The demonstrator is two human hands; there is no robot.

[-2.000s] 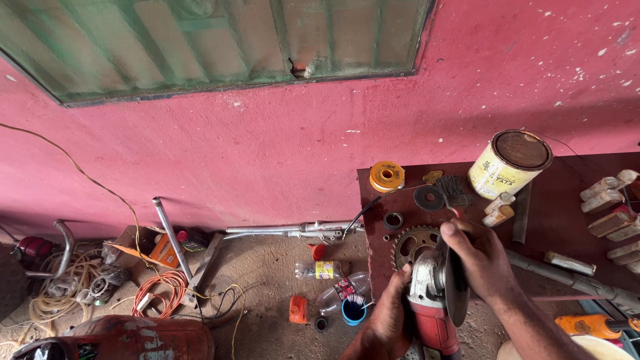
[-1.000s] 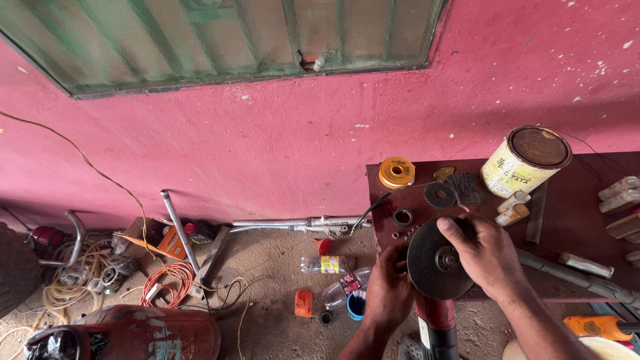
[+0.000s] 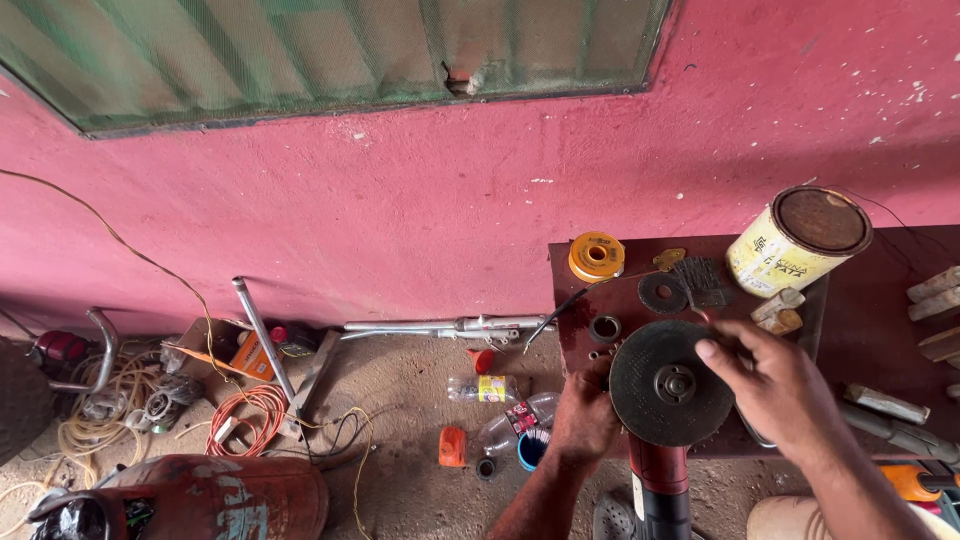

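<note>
An angle grinder [image 3: 658, 469] with a red and black body is held over the front edge of the dark red table, its black abrasive disc [image 3: 645, 390] facing up. My left hand [image 3: 585, 412] grips the grinder's head at the disc's left side. At the disc's upper right edge is my right hand [image 3: 757, 375], thumb out over the disc; whether it pinches the rim is unclear. Beyond the disc lie a wire brush [image 3: 699, 277], a small worn disc [image 3: 662, 293] and a metal ring [image 3: 604, 328]. A toothed sprocket is mostly hidden beneath the disc.
On the table [image 3: 862, 315] stand a yellow paint can [image 3: 799, 240], an orange tape spool [image 3: 596, 256] and wooden pieces [image 3: 780, 310]. Plastic bottles [image 3: 484, 388], a coiled orange cord [image 3: 246, 424] and a rusty gas cylinder [image 3: 217, 495] are on the floor to the left.
Two seconds ago the disc was seen nearly edge-on; it now faces up toward me. My right hand has shifted from the disc's upper left to its right side.
</note>
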